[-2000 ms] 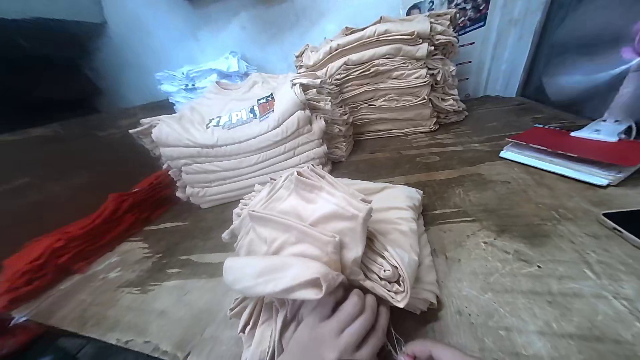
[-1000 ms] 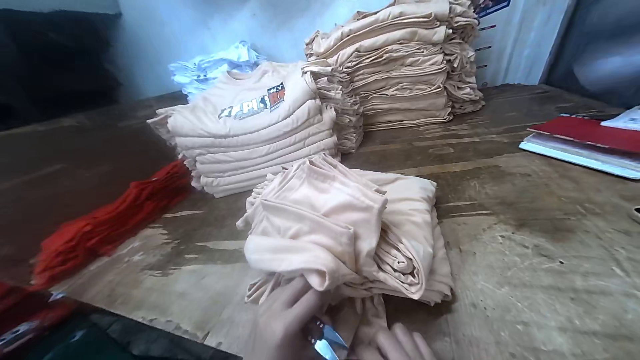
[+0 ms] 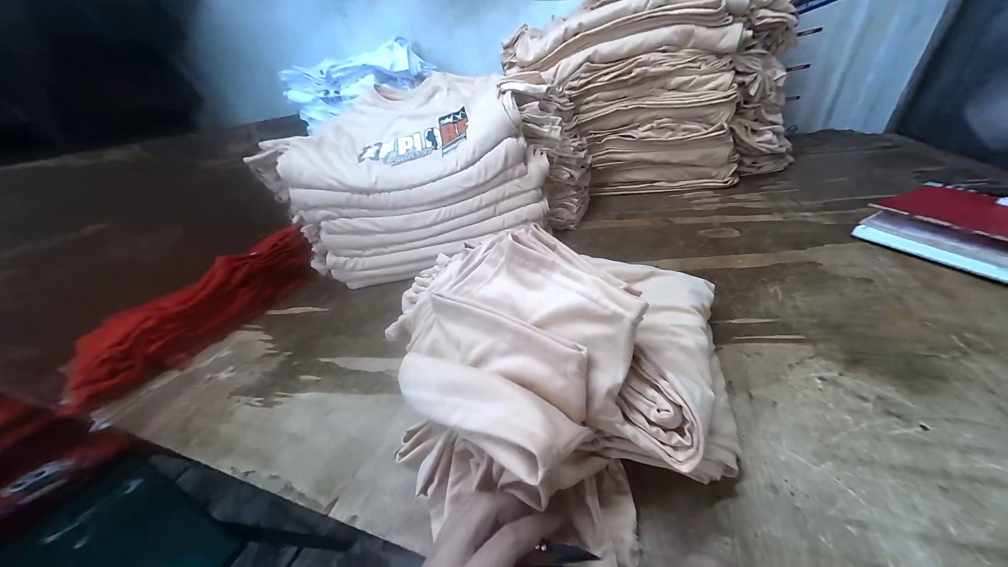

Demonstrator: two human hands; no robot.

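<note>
My left hand (image 3: 492,531) is at the bottom edge, its fingers curled around small scissors or thread snips, whose dark blade (image 3: 573,553) points right over the fabric. Handle and wrist are largely hidden. Right above the hand lies a bundle of folded beige garments (image 3: 504,346), with a rolled fold on its right side and loose cloth (image 3: 614,504) hanging at its near edge. My right hand does not show.
Behind the bundle stand a stack of beige T-shirts with a printed chest (image 3: 417,205) and a taller beige stack (image 3: 661,110). White cloth (image 3: 354,75) lies behind, red cloth (image 3: 197,307) at left. A red folder (image 3: 945,211) and papers rest on the wooden table (image 3: 850,425) at right.
The right hand, seen beside the cloth's near edge one second ago, has left the view. The left hand stays by the bundle's near edge, and the blade now points more to the right.
</note>
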